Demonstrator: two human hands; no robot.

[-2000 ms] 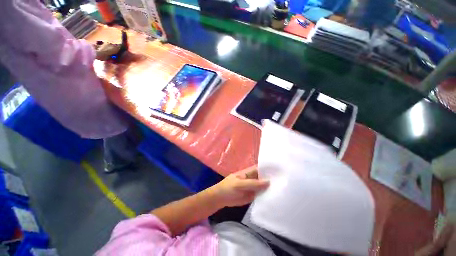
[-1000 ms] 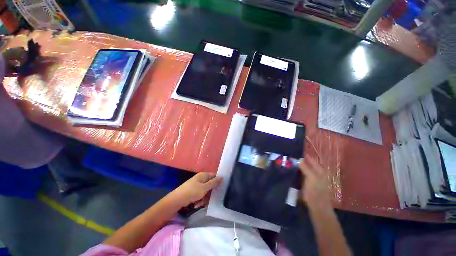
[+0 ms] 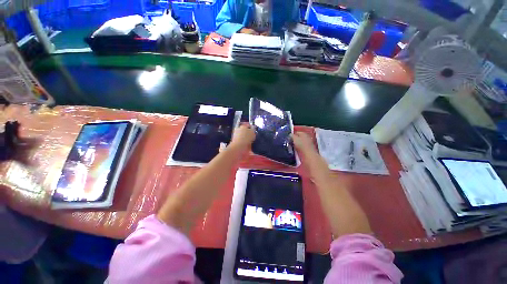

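Note:
My left hand (image 3: 243, 136) and my right hand (image 3: 303, 143) hold a dark tablet (image 3: 271, 133) by its two sides, tilted above the bench. Nearest me, a tablet (image 3: 271, 238) with small pictures on a black screen lies on a white foam sheet (image 3: 234, 233). Another dark tablet (image 3: 205, 135) with a white label lies on a white sheet to the left. Farther left, a tablet with an orange-purple screen (image 3: 93, 161) lies on top of white layers.
A printed form (image 3: 333, 152) with a pen (image 3: 351, 153) lies at right. Beyond it are a white fan (image 3: 446, 72) and an uneven pile of tablets and sheets (image 3: 419, 191). A green strip (image 3: 194, 83) runs behind the bench (image 3: 150, 183). A person in blue (image 3: 233, 19) sits across.
The near tablet now lies at the bench's front edge, out of my hands. Both hands have moved forward onto the tablet behind it, which is now tilted up. The view shows more of the far side.

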